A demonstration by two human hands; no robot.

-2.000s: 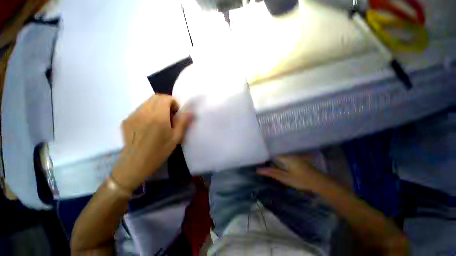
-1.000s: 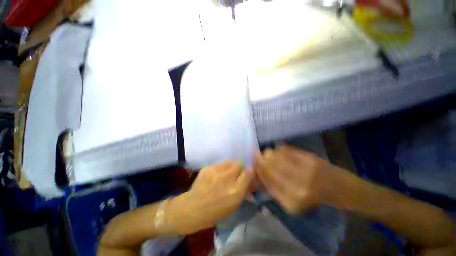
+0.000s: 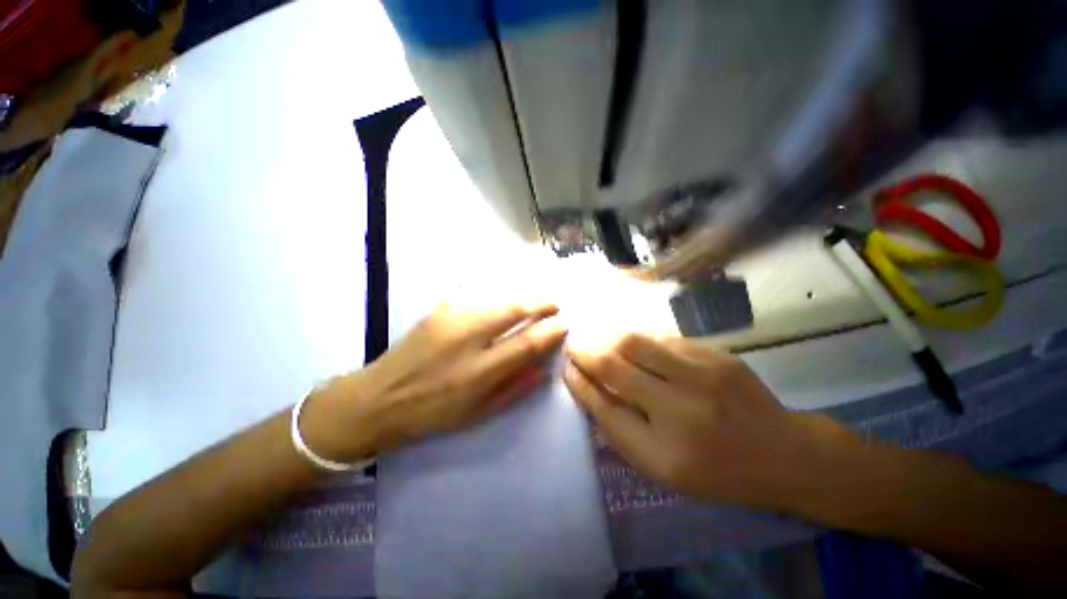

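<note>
A light grey fabric panel [image 3: 491,503] lies under both hands and hangs over the table's front edge. A black fabric strip [image 3: 376,234] shows along its left side. My left hand [image 3: 468,363] lies flat on the panel, fingertips near its right edge. My right hand [image 3: 690,410] pinches that edge just below the bright lamp spot. The fingertips of both hands nearly meet. The white sewing machine head [image 3: 702,105] stands above them. The presser foot [image 3: 614,240] shows partly; glare hides the needle area.
A dark grey block [image 3: 711,304] sits right of the needle area. Scissors with red and yellow loops [image 3: 936,252] and a white pen with a black end [image 3: 895,316] lie at the right. A ruler strip [image 3: 322,527] runs along the front edge. Cut grey panels [image 3: 70,269] lie at far left.
Both hands have moved from the table's front edge up to the needle area with the panel's edge. The view has shifted, so the machine head now shows large.
</note>
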